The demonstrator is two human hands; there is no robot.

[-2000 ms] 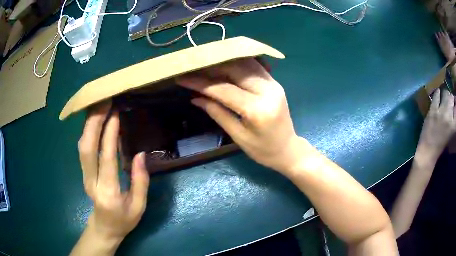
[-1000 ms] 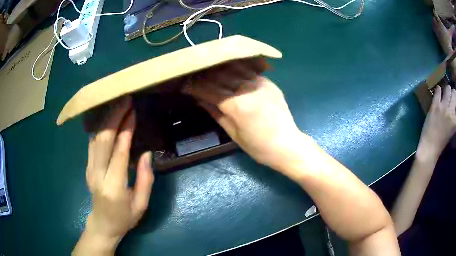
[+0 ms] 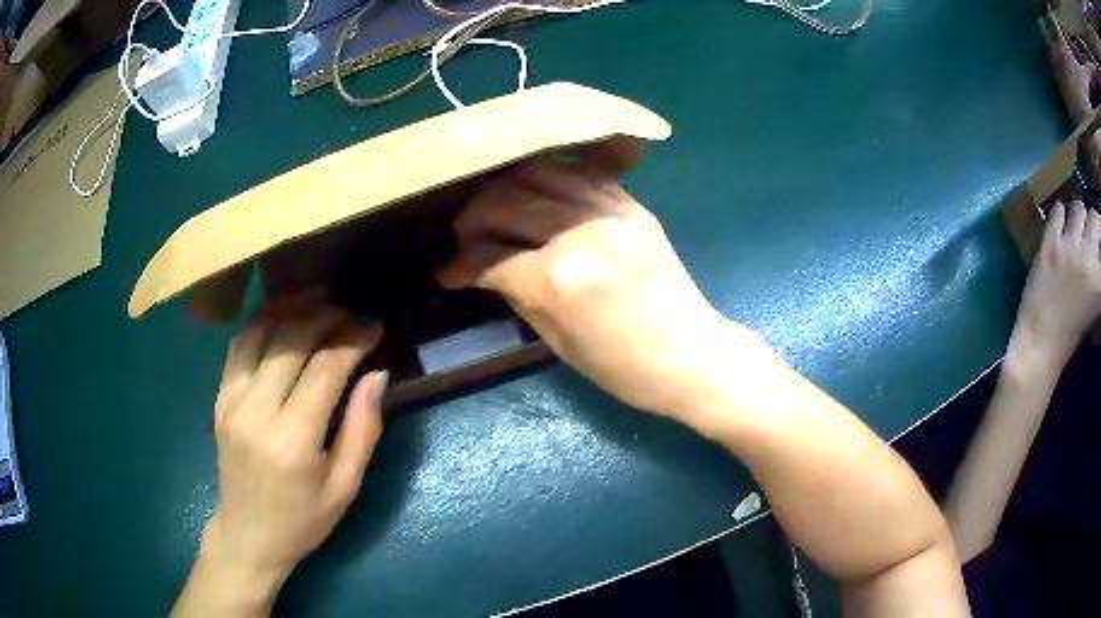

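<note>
A brown mailer box (image 3: 483,372) lies in front of me with its lid raised and the tan lid tuck flap (image 3: 398,169) leaning over the opening. A dark block with a pale label, the power adapter (image 3: 469,347), sits near the front wall inside. Dark contents behind it are in shadow. My left hand (image 3: 290,423) is at the box's left end, fingertips inside, thumb near the front wall. My right hand (image 3: 580,272) reaches in under the lid from the right, fingers bent among the dark contents. Shadow hides whether either hand grips anything.
A white power strip (image 3: 199,79) with plug and cord stands at upper left, beside a flat cardboard sheet (image 3: 54,181). Loose cables cross a dark board (image 3: 362,36) at the back. Another person's hand (image 3: 1060,278) is at a brown box on the right.
My left hand has moved inward, its fingers now bent lower inside the box's left end. My right hand has shifted slightly left. The lid flap has tilted a little lower at its left.
</note>
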